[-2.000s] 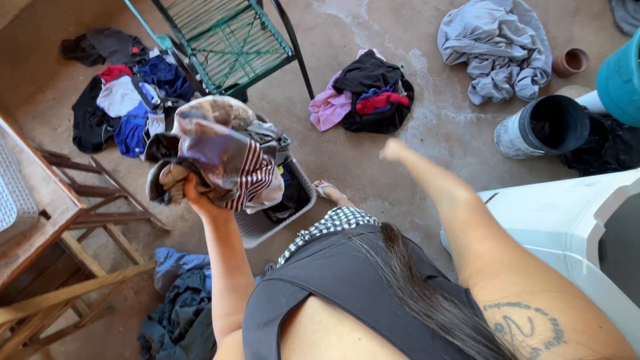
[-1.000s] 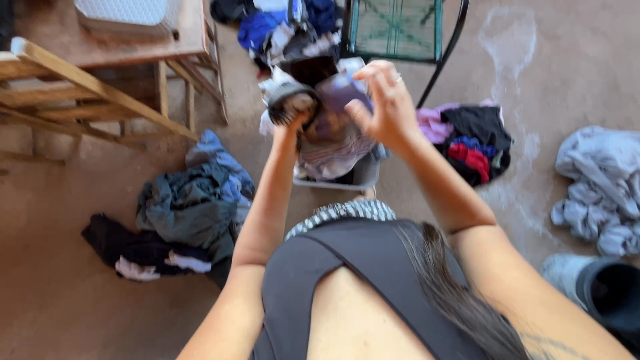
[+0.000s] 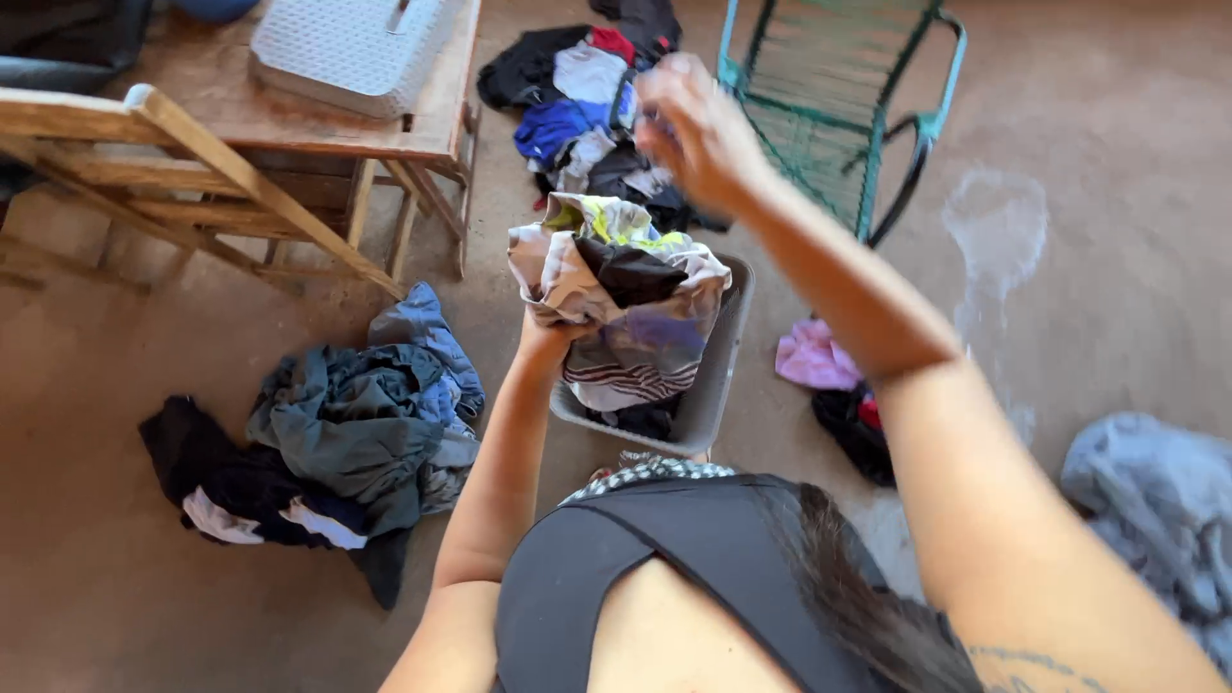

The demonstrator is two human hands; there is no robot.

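My left hand (image 3: 553, 337) grips a bunch of mixed garments (image 3: 645, 327), among them white, brown, black, yellow-patterned and striped cloth. The bunch is above a grey plastic laundry basket (image 3: 717, 404), where dark clothes show at the bottom. Raised and blurred, my right hand (image 3: 693, 130) is in front of a floor pile of blue, white, black and red clothes (image 3: 558, 130); its fingers are bent, and whether they hold anything cannot be told.
A green corded chair (image 3: 818, 111) stands beyond. A wooden table (image 3: 443, 106) bears a white woven-pattern plastic basket (image 3: 351, 48), near a wooden folding chair (image 3: 231, 178). Other clothes piles lie on the floor: dark green and blue (image 3: 346, 414), pink and black (image 3: 818, 356), pale grey-blue (image 3: 1155, 491).
My right hand has moved away from the bunch, up toward the far clothes pile. The bunch stays in my left hand, with yellow-patterned cloth now showing on top.
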